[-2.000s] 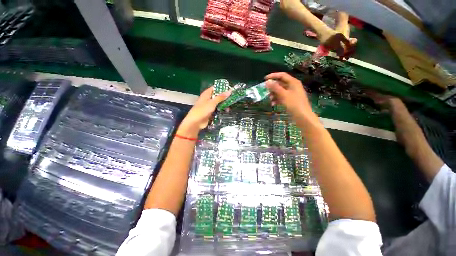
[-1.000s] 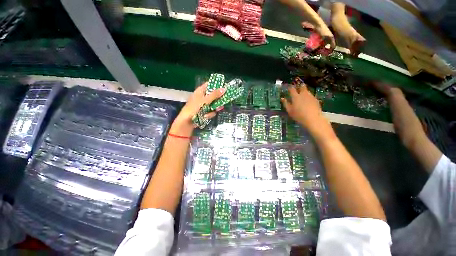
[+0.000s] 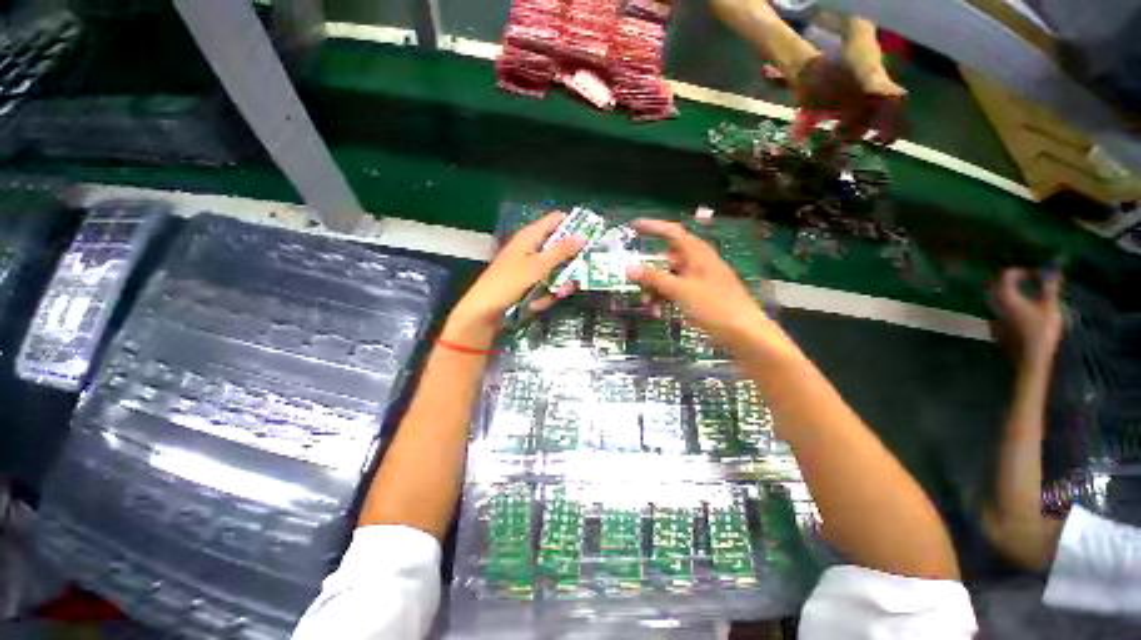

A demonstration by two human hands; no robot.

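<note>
My left hand point(image 3: 507, 281), with a red cord at the wrist, holds a few green circuit boards point(image 3: 578, 234) fanned out above the far left part of the blister tray. My right hand point(image 3: 688, 278) has its thumb and fingers on a board point(image 3: 609, 265) at the right side of this handful. The clear blister tray point(image 3: 601, 473) lies in front of me with rows of green boards in its pockets. Glare hides parts of its middle, and my hands hide part of its far row.
Stacked empty blister trays point(image 3: 238, 413) lie at left, with a narrow shiny tray point(image 3: 94, 294) beyond. A heap of loose boards point(image 3: 807, 181) and red bundles point(image 3: 588, 50) lie on the green belt point(image 3: 438, 144). Other people's hands point(image 3: 851, 94) are across the belt and at right point(image 3: 1029, 313).
My right hand has moved left from the tray's far right side to the boards in my left hand. The neighbour's hand at right has drawn back from the heap.
</note>
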